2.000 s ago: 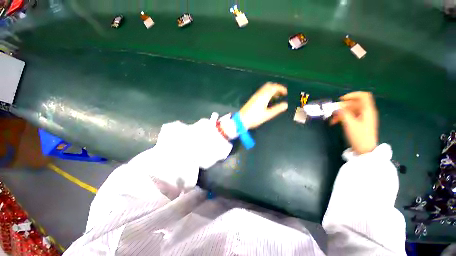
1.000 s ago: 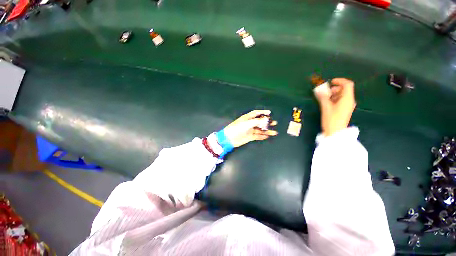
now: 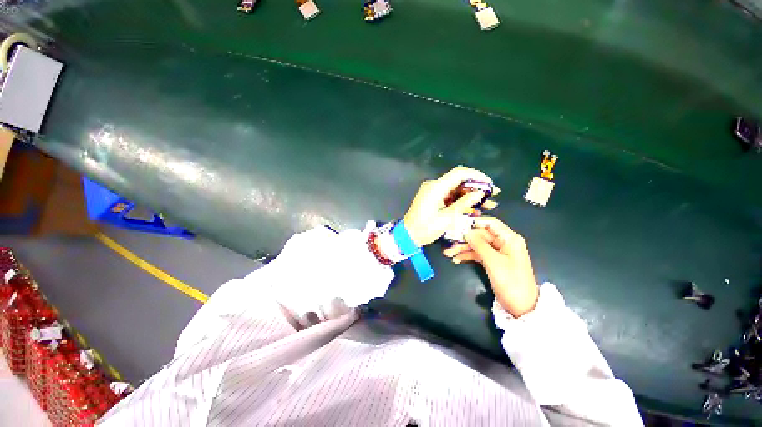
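Observation:
My left hand [image 3: 443, 204], with a blue band at the wrist, holds a dark-rimmed device housing [image 3: 474, 190] between thumb and fingers. My right hand [image 3: 501, 257] is just below and right of it, its fingertips closed on a small whitish screen module [image 3: 459, 228] beside the left hand. The fingers hide most of both parts. Another screen module [image 3: 540, 191], pale and square with an orange-yellow forked tail pointing away from me, lies flat on the green bench [image 3: 351, 133] to the right of my hands.
Several units, including a part-built unit [image 3: 377, 9], lie along the far belt. A dark part [image 3: 746, 132] is at the far right. A single black part [image 3: 695, 295] lies near the pile of black parts [image 3: 748, 359]. A grey flat box [image 3: 31, 88] stands at the left bench end.
My right hand has come back from the belt with the screen module and met my left hand. The belt items have shifted in view. The loose module still lies on the bench.

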